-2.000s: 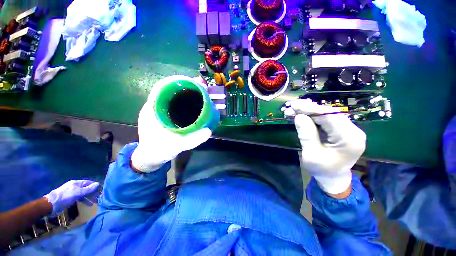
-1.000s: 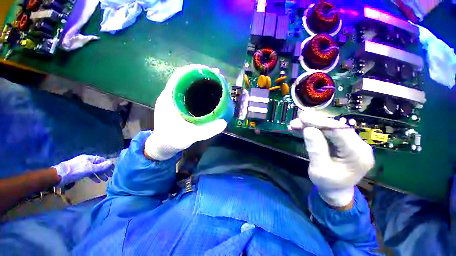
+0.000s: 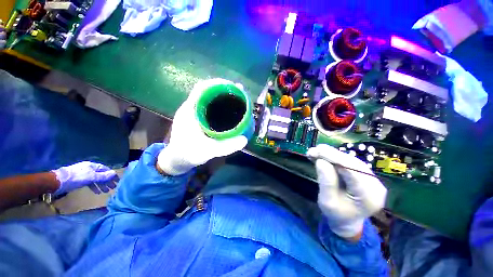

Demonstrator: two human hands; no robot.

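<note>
My left hand (image 3: 186, 135), in a white glove, is closed around the green-rimmed coating pot (image 3: 242, 116), dark inside, left of the board. My right hand (image 3: 348, 186), in a white glove, pinches a thin brush (image 3: 354, 171) at the board's near edge; the brush tip is hidden or too small to tell. The power circuit board (image 3: 324, 142) lies on the bench. It carries three red-copper toroidal inductors (image 3: 345, 77) in a row, white heat sinks (image 3: 415, 120) on the right, a small toroid (image 3: 288, 80) and a yellow small transformer (image 3: 391, 165).
White cloths (image 3: 145, 16) lie at the far left of the green bench (image 3: 146, 70), and another cloth (image 3: 466, 89) right of the board. Another board (image 3: 51, 21) is at the far left corner. A neighbour's gloved hand (image 3: 86, 176) hangs at left. A pinkish-white bundle (image 3: 451, 27) is far right.
The view has shifted, so the board appears further right than two seconds ago. My right hand is now lower, nearer the board's near edge. My left hand still holds the pot.
</note>
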